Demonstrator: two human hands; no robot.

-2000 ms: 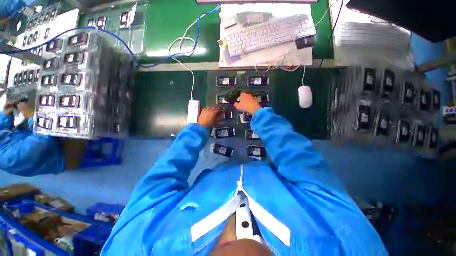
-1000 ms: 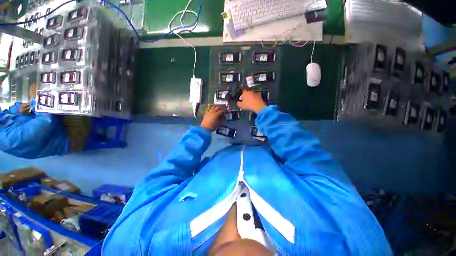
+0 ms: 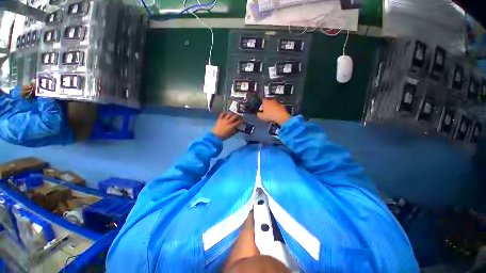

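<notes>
A clear tray (image 3: pixel 267 55) with black, white-labelled units in two columns lies in front of me, its near end by my body. My right hand (image 3: pixel 273 112) is closed around a dark handheld scanner (image 3: pixel 252 102), whose head is over the left column, near a unit in the fourth row. My left hand (image 3: pixel 228 125) is at the tray's left edge, its fingertips by the nearest left units; whether it grips one is too small to tell. Parts of the near units are hidden by my hands and the scanner.
Tall stack of filled trays (image 3: pixel 114 58) at left, lower filled trays (image 3: pixel 426 88) at right. White block on a cable (image 3: pixel 211 80) left of the tray, white mouse (image 3: pixel 345 69) right. Keyboard (image 3: pixel 272 4) at the back. Another person's sleeve (image 3: pixel 32 120) far left; blue bins below.
The view has shifted, so the bench sits higher in the picture. My right hand and the scanner have moved along the tray towards me, from the second row to the fourth. My left hand has also moved nearer.
</notes>
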